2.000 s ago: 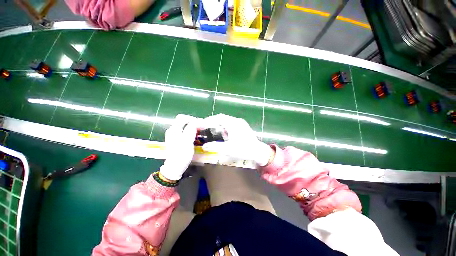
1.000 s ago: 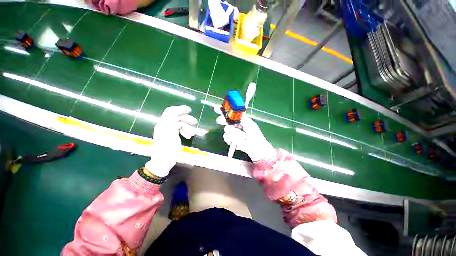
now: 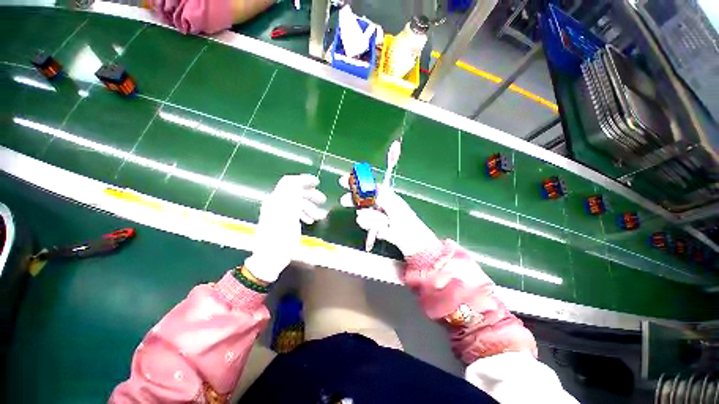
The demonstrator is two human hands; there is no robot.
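Note:
My right hand point(image 3: 394, 219), in a white glove, holds a wound coil component point(image 3: 363, 186) over the green conveyor belt point(image 3: 303, 130). Its bright blue face is up and orange-copper sides show below. A slim white piece point(image 3: 393, 160) points up beside the component; I cannot tell if it is a tool or a loose glove fingertip. My left hand point(image 3: 285, 217), also white-gloved, is empty to the left, fingers apart and bent toward the component without touching it. More coil components point(image 3: 116, 80) lie on the belt at the left, and several point(image 3: 553, 188) at the right.
Side cutters point(image 3: 91, 246) lie on the green bench at left. Beyond the belt are a blue bin point(image 3: 352, 59), a yellow bin point(image 3: 396, 77) with a bottle, and another person's pink sleeve point(image 3: 206, 14). Metal trays point(image 3: 623, 99) stand far right.
Two seconds ago both hands were together around a dark part near the belt edge. Now they are apart, with the component blue side up in my right hand. The view has shifted.

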